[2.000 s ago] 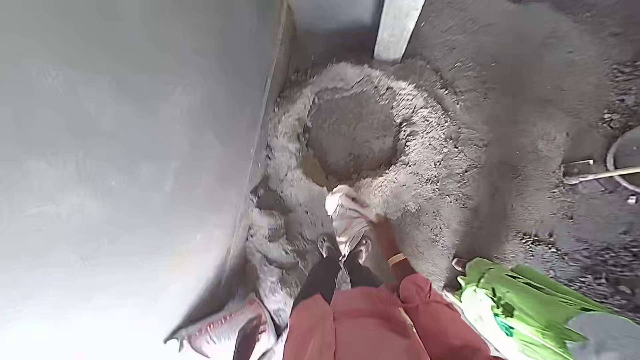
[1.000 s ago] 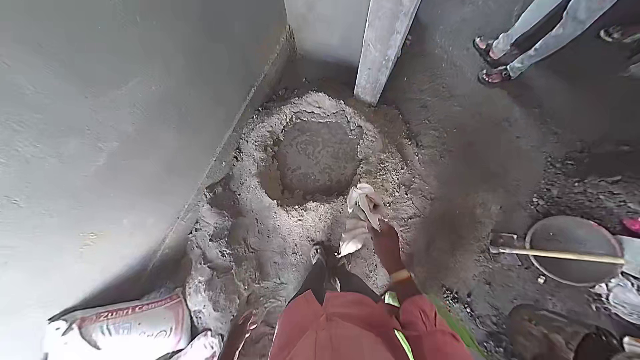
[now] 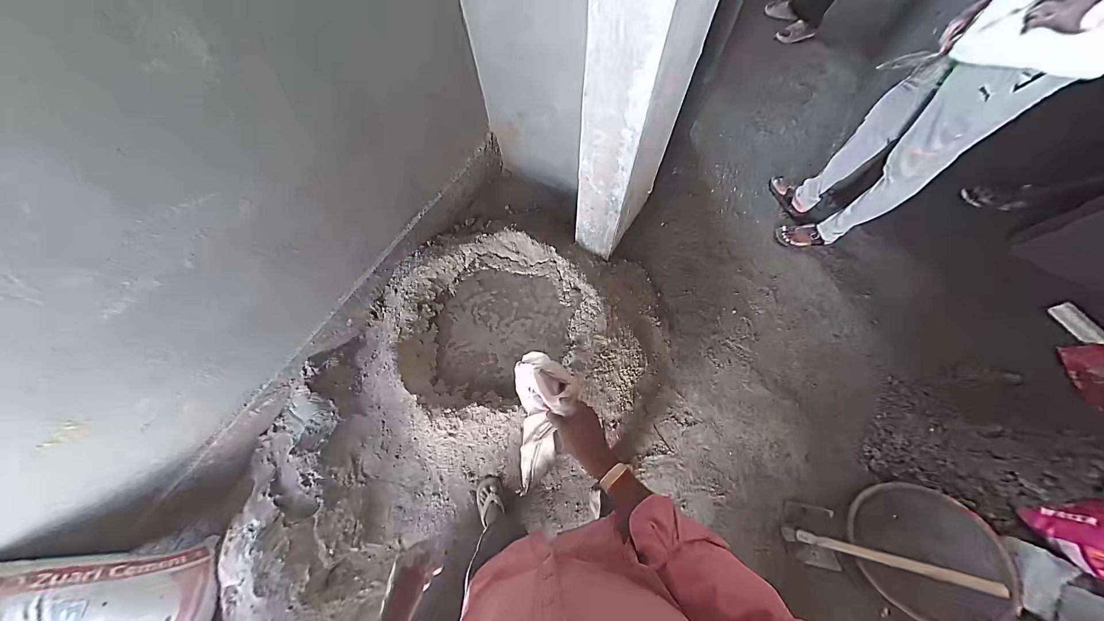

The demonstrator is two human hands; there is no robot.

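Note:
My right hand [image 3: 586,438] grips a bunched whitish cloth or bag [image 3: 543,388], which hangs over the near right rim of a ring of sand-like powder [image 3: 612,371]. Wet grey mix or murky water [image 3: 504,323] fills the hollow of the ring. One end of the cloth dangles near my foot. My left hand cannot be made out; only a blurred patch shows at the lower left of my red shirt.
A concrete post [image 3: 625,121] stands behind the ring, and a grey wall [image 3: 216,216] runs along the left. A cement bag [image 3: 112,586] lies lower left. At lower right a long-handled hoe [image 3: 906,561] rests across a round pan [image 3: 940,517]. A person in light trousers [image 3: 914,147] stands upper right.
The view has shifted. The cloth in my right hand has moved left toward the hollow. More of the person at upper right shows than one second ago.

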